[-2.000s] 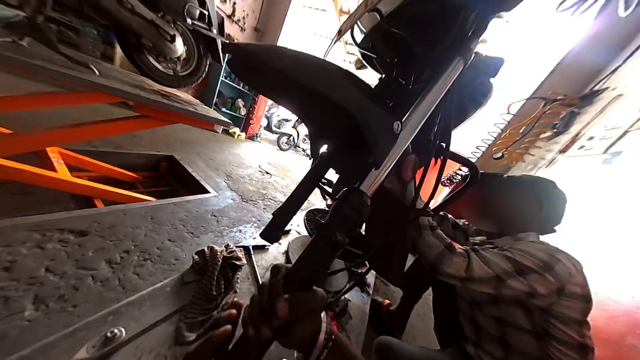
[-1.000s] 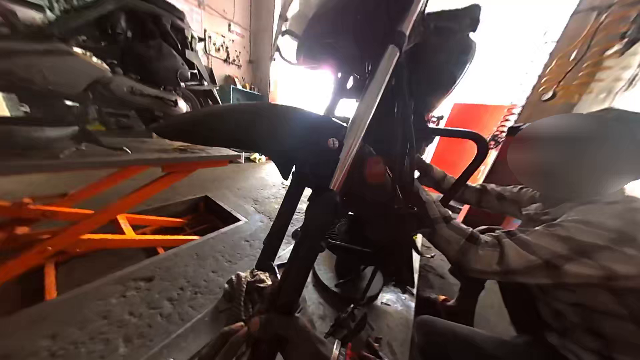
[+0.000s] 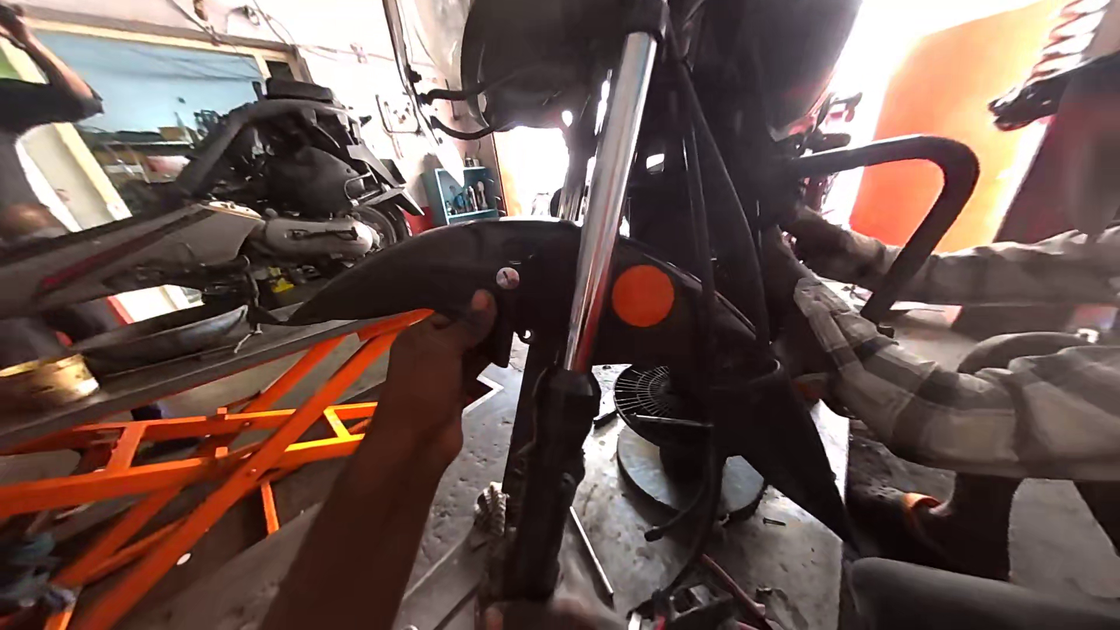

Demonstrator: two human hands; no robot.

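A motorcycle's black front fender (image 3: pixel 437 262) spans the middle, with a round orange reflector (image 3: pixel 643 296) beside the chrome fork tube (image 3: pixel 612 188). My left hand (image 3: pixel 459 350) is at the fender's lower edge, its thumb against the side below a round bolt head (image 3: pixel 507 278); its other fingers are largely hidden. Under the tube stands the black lower fork leg (image 3: pixel 551 481). Around the bottom of that leg is my right hand (image 3: pixel 560 612), blurred and cut by the frame's edge. A striped cloth (image 3: pixel 492 510) lies behind the fork leg.
A co-worker's sleeved arms (image 3: pixel 945 394) reach to the motorcycle from the right, near a black crash guard (image 3: pixel 936 153). An orange scissor lift (image 3: pixel 289 437) bears another two-wheeler (image 3: pixel 297 219) at left. A round metal base (image 3: pixel 682 477) and a rod (image 3: pixel 592 553) lie on the floor.
My left hand has risen from the lower fork leg to the fender. The view has swung strongly and now shows the fork closer to upright.
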